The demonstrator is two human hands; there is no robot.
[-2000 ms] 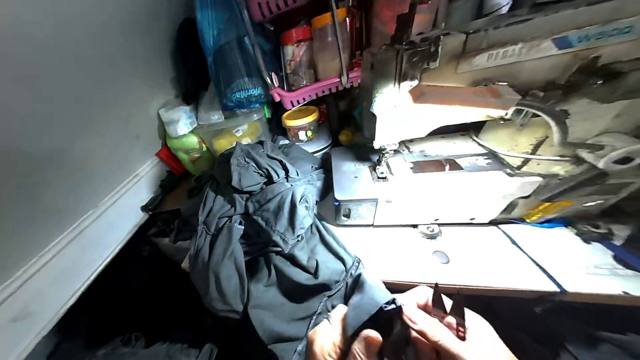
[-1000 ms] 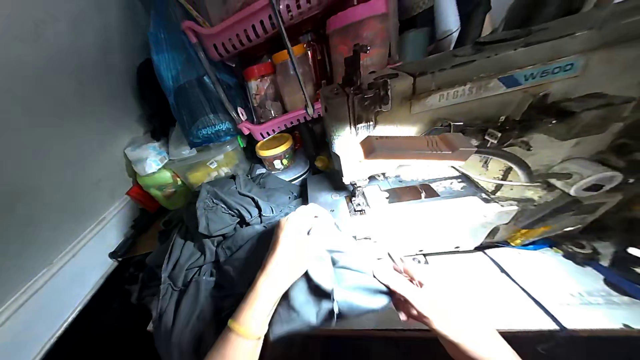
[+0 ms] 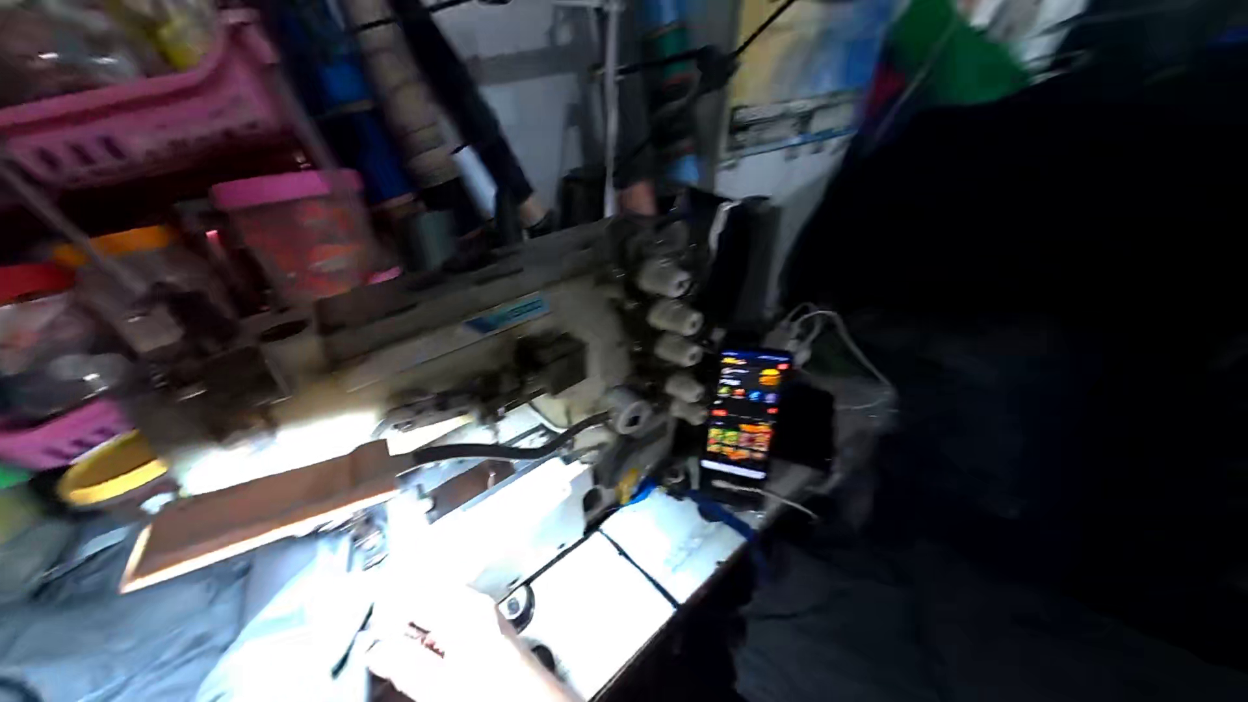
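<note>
One hand, by its side of the view my right hand (image 3: 453,634), shows at the bottom, washed out by the lamp. It rests at the grey fabric (image 3: 283,624) in front of the sewing machine (image 3: 526,341), with a thin dark tool, perhaps thread snips, beside its fingers. Glare hides whether its fingers are closed on anything. The fabric spreads to the lower left, close to the needle area, under a brown plate (image 3: 263,507). My left hand cannot be made out.
A lit smartphone (image 3: 749,414) stands at the machine's right end, with white cables (image 3: 848,341) behind it. Pink baskets (image 3: 146,127) and a yellow-lidded jar (image 3: 112,468) are at the left. The white table's edge (image 3: 673,619) runs diagonally; dark cloth lies beyond.
The view has swung far to the right, bringing the phone into sight. My left hand, seen on the fabric near the needle one second ago, no longer shows.
</note>
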